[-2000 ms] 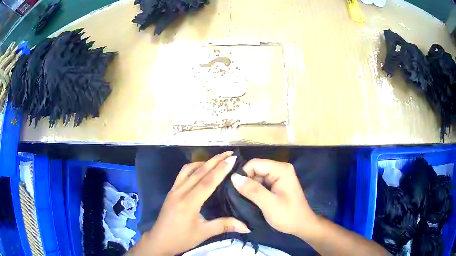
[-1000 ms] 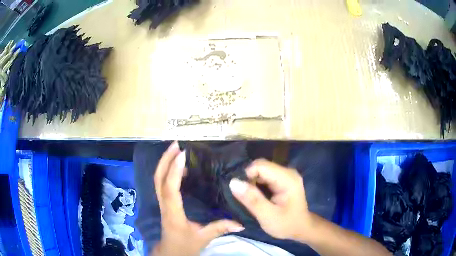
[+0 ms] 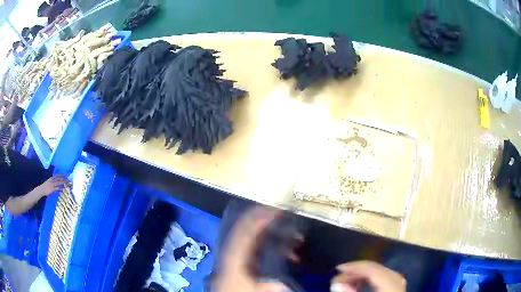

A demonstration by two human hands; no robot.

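My left hand is low in the middle, blurred, with its fingers around a dark black part over my lap. My right hand is apart from it, to the right, cut off by the bottom edge. Its fingers are curled, and I cannot tell whether it holds anything. Black jagged parts lie overlapped in a large pile on the left of the bench. A smaller group of black parts lies near the bench's far edge.
The stained cardboard pad lies on the bench. A yellow tool and white bottles are far right. Blue bins stand left and lower right; one holds tan parts. Another person's hand is at a left bin. Green conveyor behind.
The view has swung left, showing more bins, the conveyor and another person. My hands were close together around a black part; now they are apart, the part staying by my left hand.
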